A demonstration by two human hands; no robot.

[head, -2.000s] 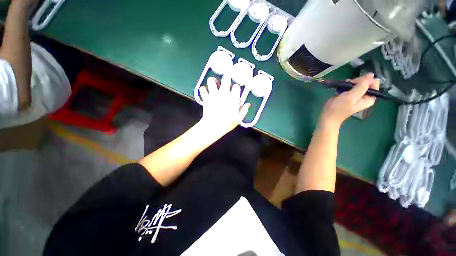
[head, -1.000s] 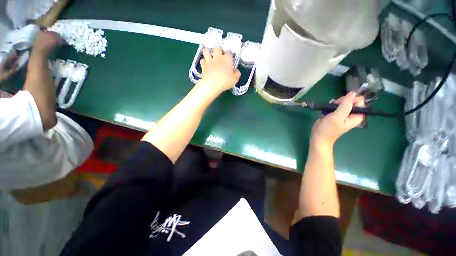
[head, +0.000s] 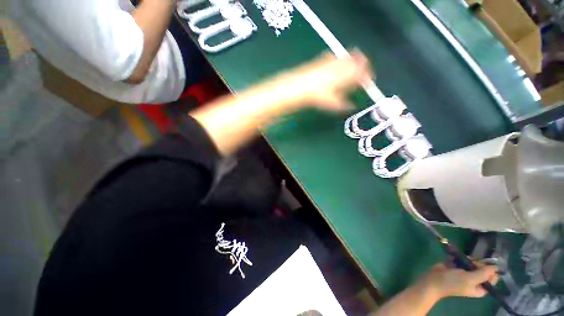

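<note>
A stacked group of three white loop-shaped units lies on the green bench beside the large off-white cylinder, discs towards the back. My left hand is blurred, off the stack and over the bench to its left; it appears to hold nothing. My right hand holds the soldering iron by its black handle, tip pointing to the lower rim of the cylinder.
The fume hood cylinder stands right of the stack. Neighbour's arm and three white units are upper left, near a pile of small white parts. Bundled white loops lie lower right; a cardboard box is upper right.
The view has turned, shifting the bench. My left hand has left the stacked units and moved left of them, towards the neighbour's side. My right hand still holds the iron near the cylinder.
</note>
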